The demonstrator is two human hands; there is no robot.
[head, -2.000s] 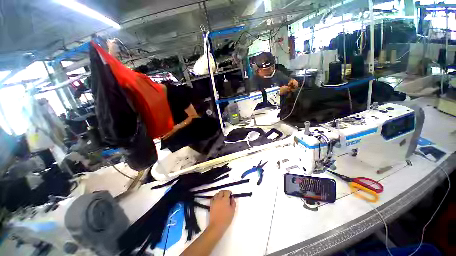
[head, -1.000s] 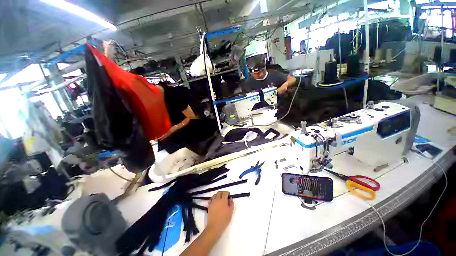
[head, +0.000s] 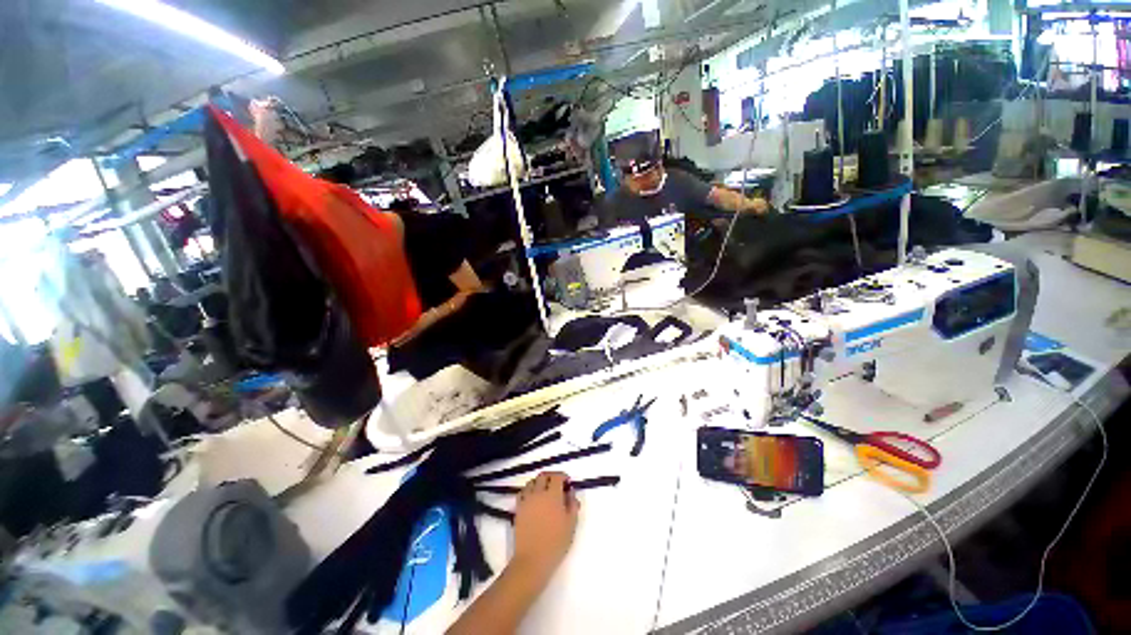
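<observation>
A fanned pile of narrow black fabric strips (head: 428,502) lies on the white table (head: 620,564) at centre left. My left hand (head: 546,509) rests palm down at the right side of the pile. Its fingers lie over one strip whose end sticks out to the right; whether they pinch it is hidden. My right hand is not in view. Small blue snips (head: 626,426) lie open above my left hand. A white sewing machine (head: 887,335) with a blue band stands to the right.
A phone (head: 759,460) with a lit screen stands before the machine, beside red-and-orange scissors (head: 893,459). Red and black cloth (head: 335,242) hangs at the left. A grey rounded object (head: 230,546) is at lower left. A person (head: 651,186) sits at a machine behind.
My left hand and the strips stay in place. The picture on the phone screen has changed to orange. The person behind has stretched an arm out to the right.
</observation>
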